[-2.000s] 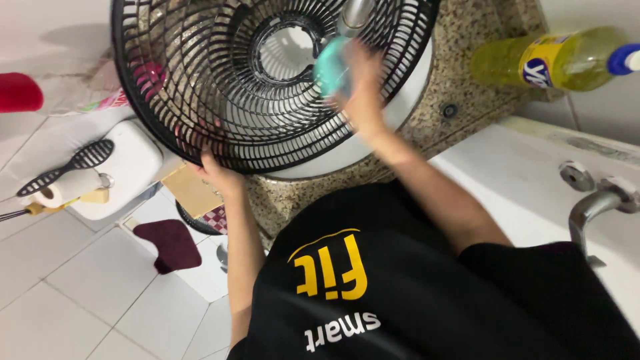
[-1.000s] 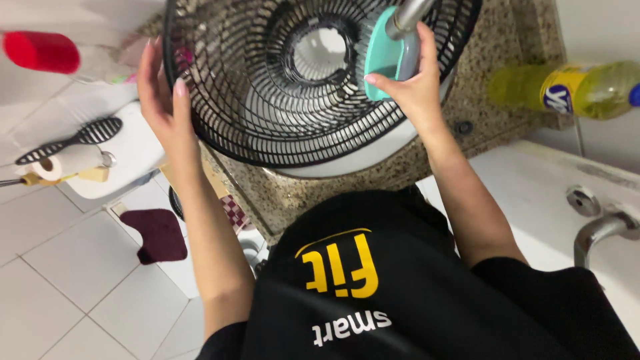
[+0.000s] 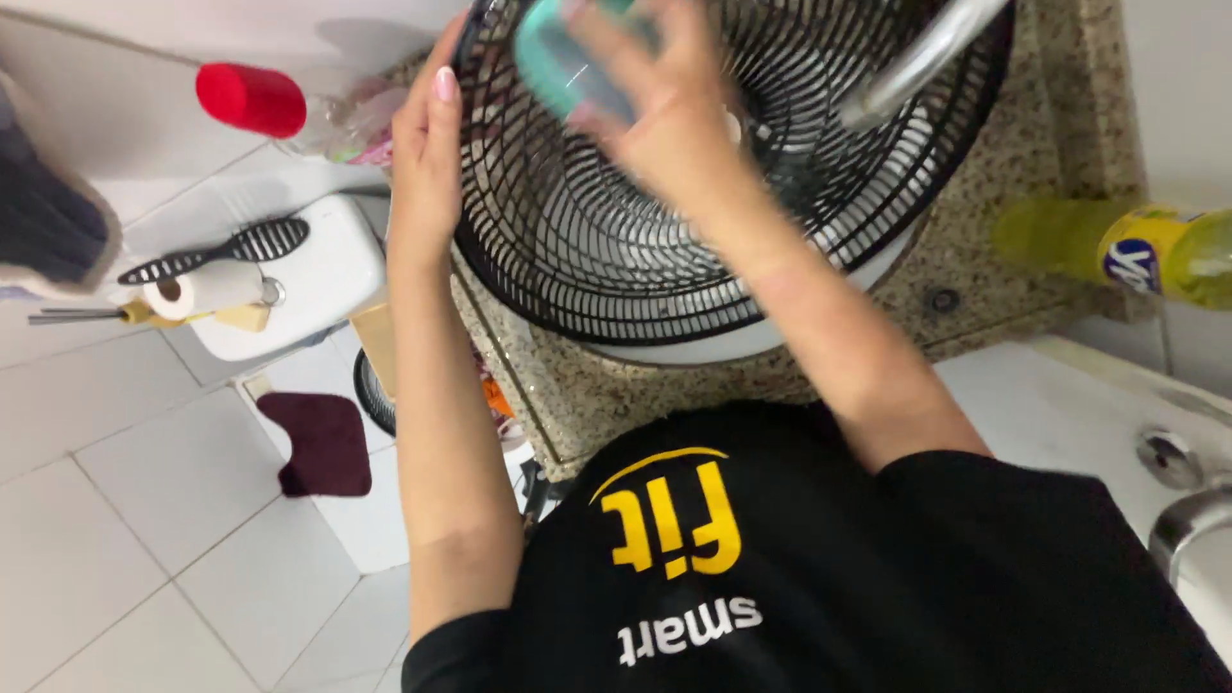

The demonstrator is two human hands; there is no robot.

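Note:
A black plastic fan grille [image 3: 616, 298] lies tilted over a white sink basin [image 3: 703, 348] set in a speckled stone counter. My left hand [image 3: 428, 154] holds the grille's rim at its left side, thumb on the near face and the other fingers partly hidden. In my right hand [image 3: 664, 106] is a teal and grey scrubbing brush [image 3: 553, 58], held against or just above the upper left of the grille; blur hides whether its bristles touch. The metal faucet [image 3: 924, 67] reaches over the grille's right part.
A yellow-green liquid bottle [image 3: 1068, 245] lies at the right of the granite counter [image 3: 616, 385]. A red-capped bottle [image 3: 250, 101] is at upper left. A hairbrush [image 3: 217, 250] and paper roll [image 3: 212, 289] rest on the white toilet tank [image 3: 327, 241]. A dark red mat [image 3: 322, 443] is lower left.
My right hand has moved the brush from the grille's right side, beside the faucet, to its upper left. My left hand still holds the left rim.

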